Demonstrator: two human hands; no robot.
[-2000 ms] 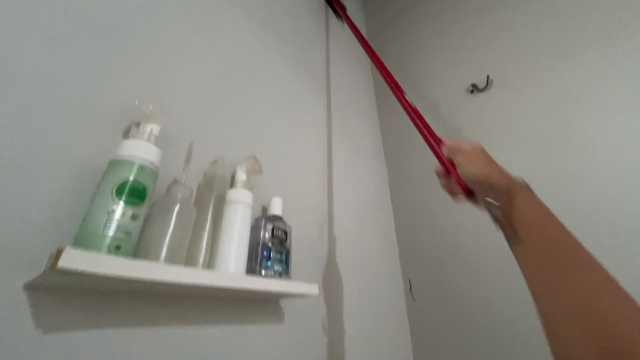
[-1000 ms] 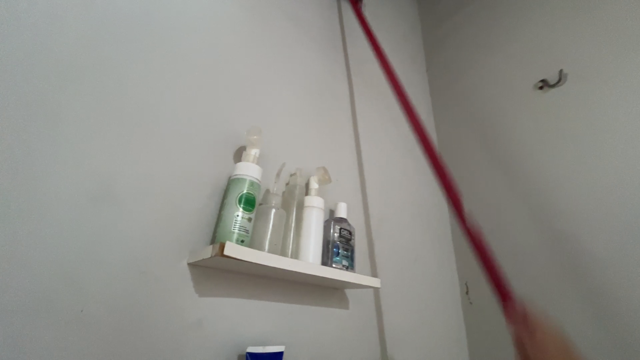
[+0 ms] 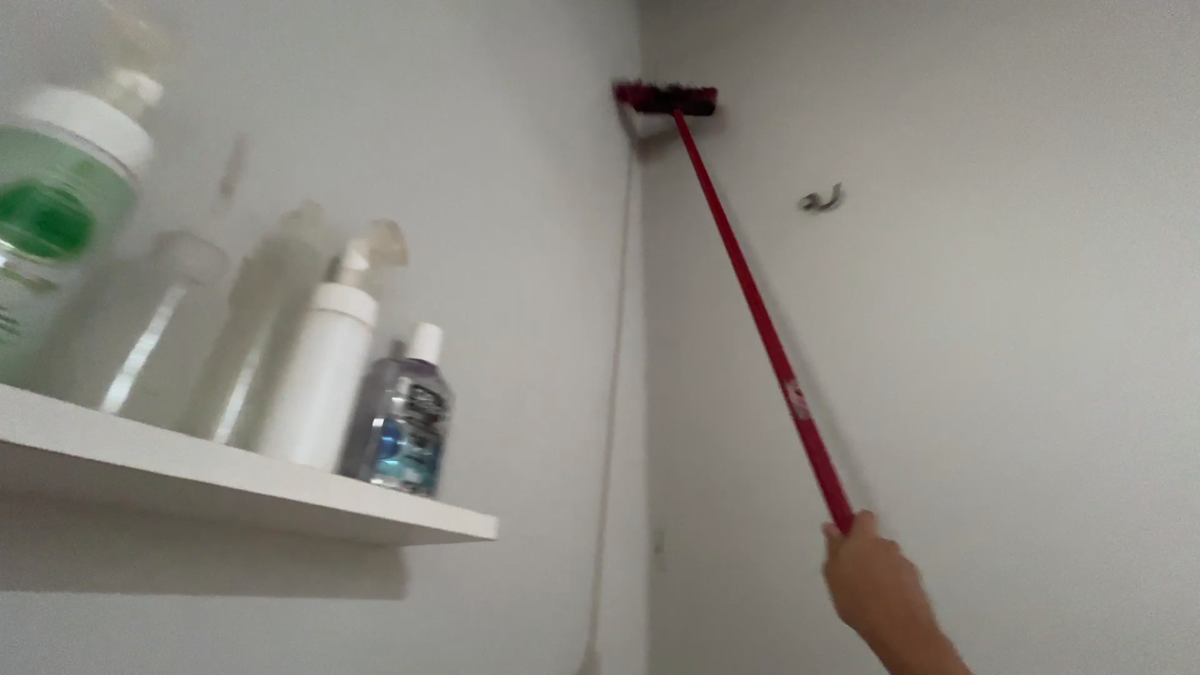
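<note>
My right hand point(image 3: 877, 586), low on the right, is closed around the red handle of a long broom point(image 3: 764, 328). The handle slants up and to the left. At its top, a dark brush head with red bristles point(image 3: 666, 98) is at the corner where two pale walls meet, high up; whether it touches the wall I cannot tell. My left hand is out of view.
A white wall shelf point(image 3: 253, 483) at the left holds a green pump bottle point(image 3: 56, 216), clear bottles point(image 3: 155, 328), a white pump bottle point(image 3: 319, 375) and a mouthwash-like bottle point(image 3: 412, 412). A metal hook point(image 3: 821, 199) is on the right wall. A thin cable point(image 3: 614, 375) runs down near the corner.
The view has shifted, and the broom's brush head now shows at the wall corner; earlier it was cut off at the top. My right hand still holds the handle.
</note>
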